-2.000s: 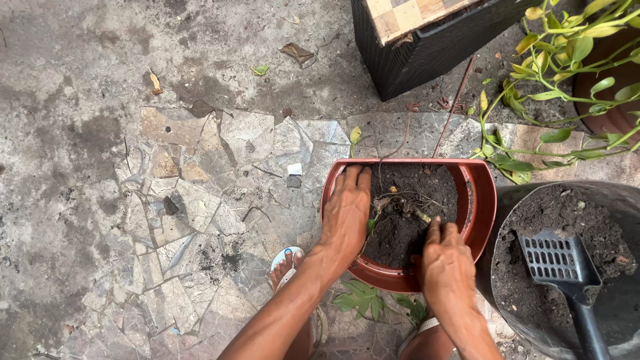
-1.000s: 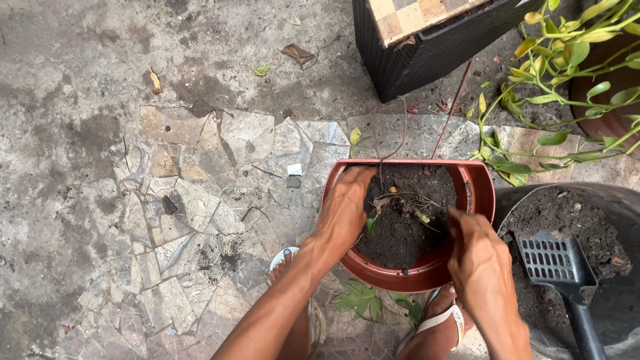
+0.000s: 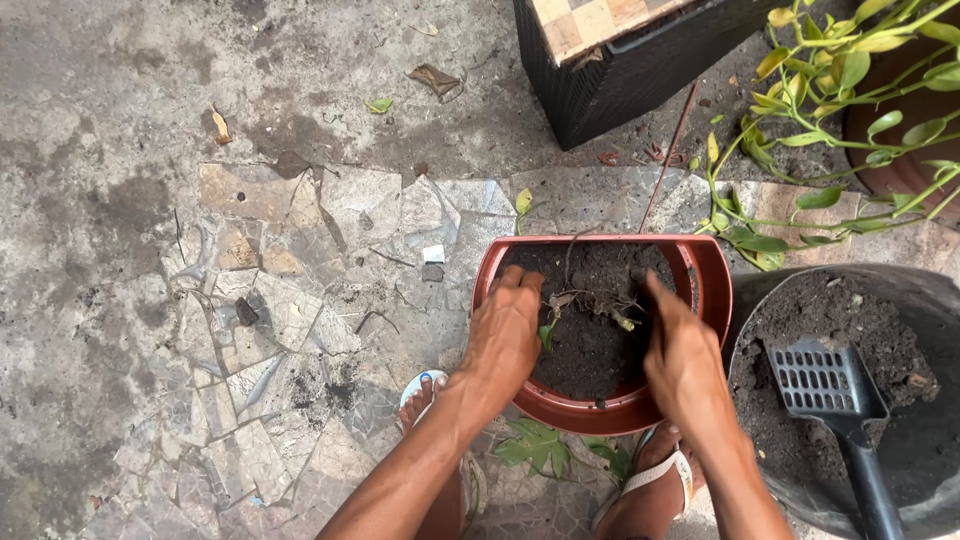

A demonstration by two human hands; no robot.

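Observation:
A reddish-brown plastic planter (image 3: 600,420), straight along its far edge and rounded on the near side, holds dark soil (image 3: 577,360). Roots with a cut stem (image 3: 604,304) lie on the soil, and a small green leaf (image 3: 546,336) shows beside my left hand. My left hand (image 3: 506,330) reaches inside the left wall, fingertips down at the soil. On the right, my right hand (image 3: 679,345) is over the soil near the right wall, index finger stretched forward. Whether either hand pinches any soil is hidden.
To the right stands a black tub (image 3: 922,292) of soil with a slotted plastic scoop (image 3: 821,379) in it. A dark woven-sided box (image 3: 600,90) is beyond the planter, and a trailing plant (image 3: 810,135) spreads at upper right. My sandalled feet flank the planter's near side on broken-tile paving (image 3: 285,300).
My right hand, at the planter's right rim a second ago, has moved inward over the soil. My left hand has stayed at the left wall. The roots remain in the middle.

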